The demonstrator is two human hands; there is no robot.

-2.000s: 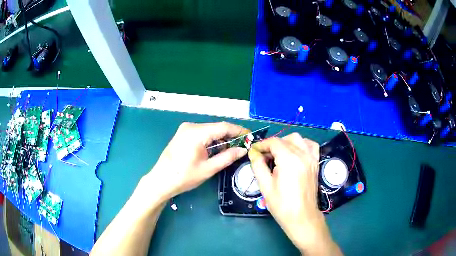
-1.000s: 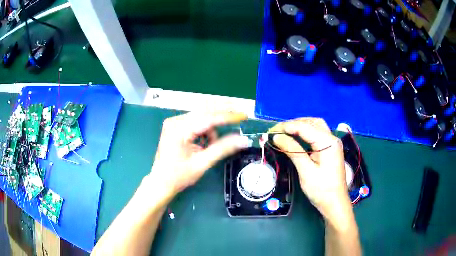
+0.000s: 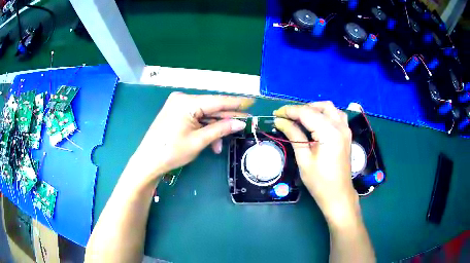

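A circuit board (image 3: 262,123), seen nearly edge-on, is held between my left hand (image 3: 190,126) and my right hand (image 3: 317,136), with yellow covers on some fingertips. It is above the upper edge of a black speaker housing (image 3: 238,180) on the mat. A white and red lead runs from the board down to the round silver-white speaker (image 3: 263,163). A blue cylinder (image 3: 280,190) sits at the housing's lower right. A second housing (image 3: 372,154) lies partly behind my right hand. Whether the plug is fully in its socket is not clear.
Green boards (image 3: 62,120) are heaped on the left blue sheet (image 3: 85,169). Speaker units (image 3: 355,33) stand in rows on the right blue sheet (image 3: 304,77). A black bar (image 3: 439,189) lies far right on the mat. A white frame rail (image 3: 206,79) runs behind.
My right hand has moved right, off the near housing, uncovering its speaker and cylinder. The board is now held level between both hands. The whole view has shifted slightly.
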